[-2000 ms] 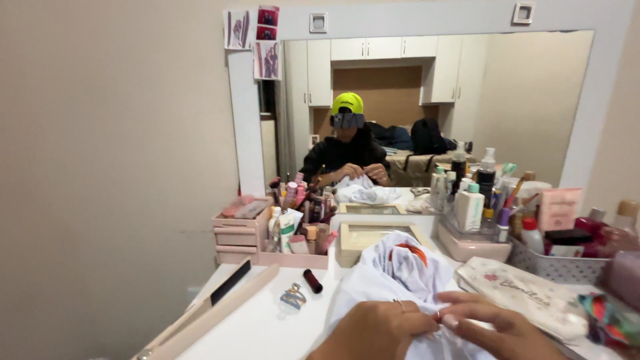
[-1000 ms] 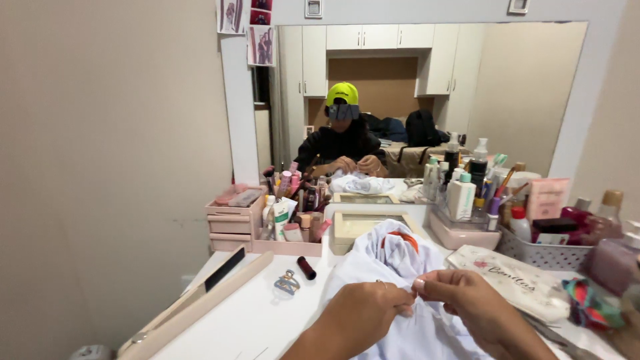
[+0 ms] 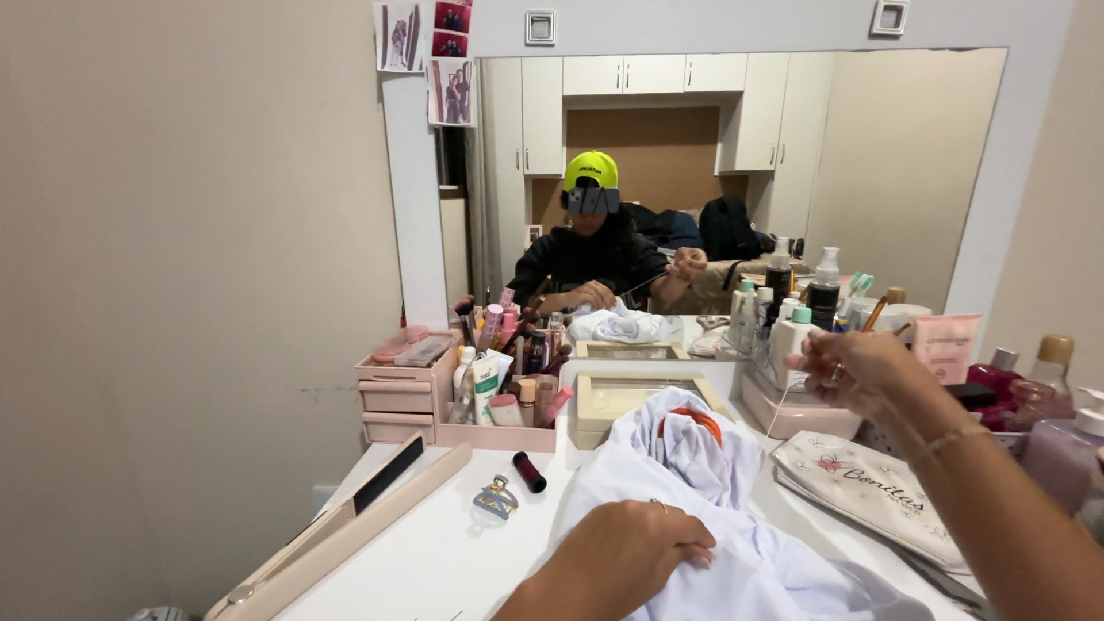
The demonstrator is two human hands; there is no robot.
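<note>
White fabric (image 3: 733,552) lies bunched on the white tabletop, an orange ring-shaped piece (image 3: 693,424) showing in its upper folds. My left hand (image 3: 634,552) rests on the fabric and pinches a fold between thumb and fingers. Raised at the right, above the pink box, my right hand (image 3: 849,366) has thumb and fingertips pinched on a thin white thread (image 3: 780,404) that hangs below them. A needle cannot be made out. In the mirror the thread runs taut between the two hands.
Left of the fabric lie a hair straightener (image 3: 345,535), a claw clip (image 3: 495,498) and a dark red tube (image 3: 529,473). A pink organizer (image 3: 405,397) and a cream box (image 3: 595,414) stand behind. Bottles, a pink box (image 3: 798,410) and a printed pouch (image 3: 871,496) are at right.
My right hand has moved up and to the right, away from my left hand, drawing the thread out. My left hand has lowered onto the fabric. A second ago both hands were close together over it.
</note>
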